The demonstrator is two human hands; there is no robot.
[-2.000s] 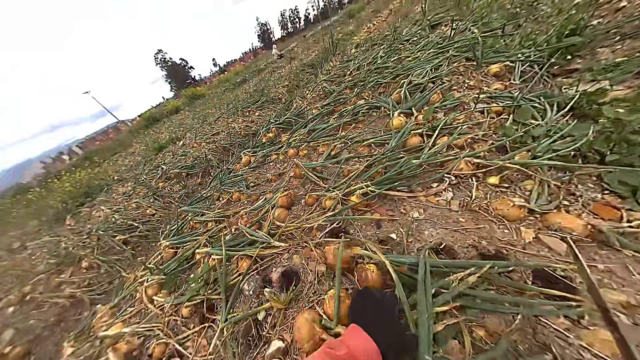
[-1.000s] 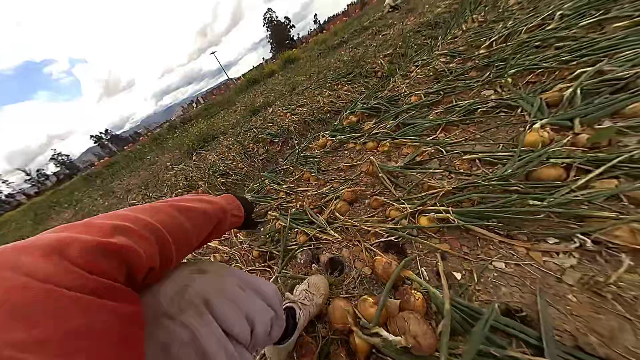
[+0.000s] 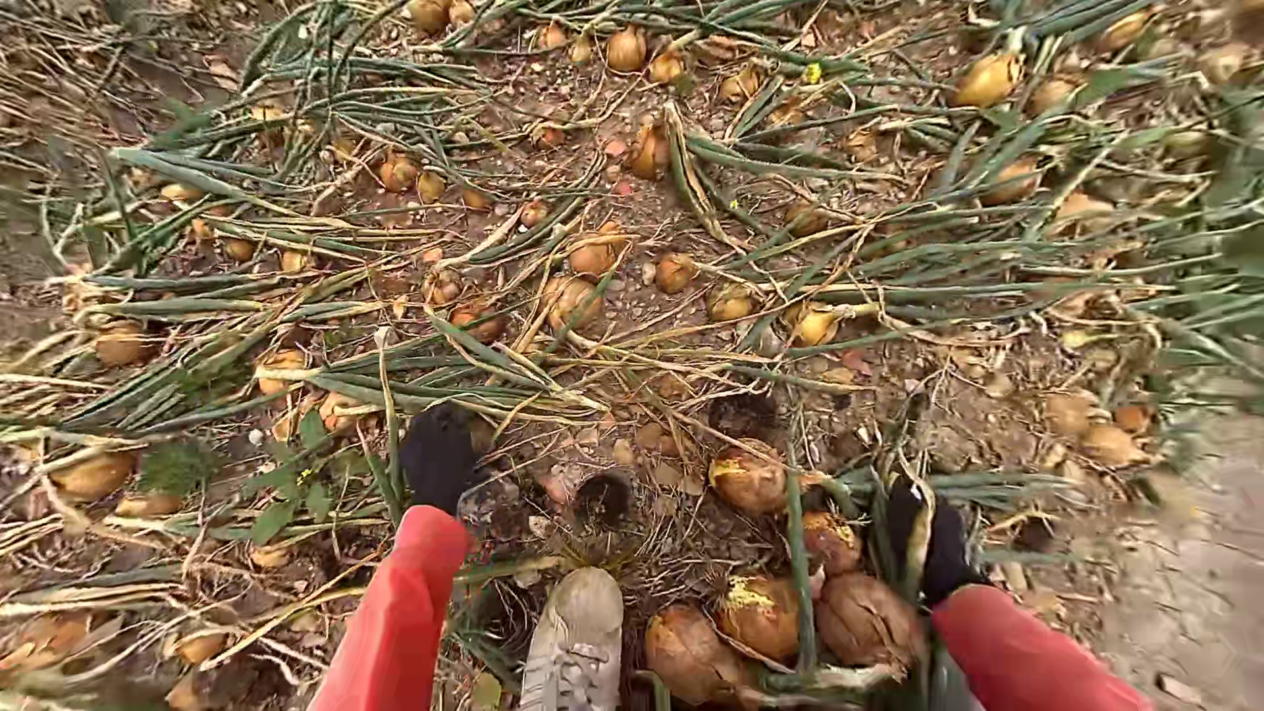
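Observation:
My left hand [image 3: 439,459], in a black glove under a red sleeve, is low over the soil beside green onion leaves [image 3: 387,420]; its fingers are too dark to make out. My right hand [image 3: 928,538], gloved in black too, is at the leaves of the gathered onions, with a yellowish leaf across it; its fingers are partly hidden, so its hold is unclear. Just left of it lies a cluster of large brown onions [image 3: 869,620], with another onion [image 3: 749,478] at the top of the cluster and a green stalk [image 3: 800,563] crossing it.
A light laced shoe [image 3: 576,632] stands between my arms, just below a dark hole [image 3: 602,496] in the soil. Rows of onions with flattened leaves cover the ground ahead, among them a small onion [image 3: 674,273]. Bare pale ground [image 3: 1185,583] borders them at the lower right.
The view has swung down from the field and sky to the ground at my feet. Both hands now show, while one second ago only one outstretched red-sleeved arm was clearly visible.

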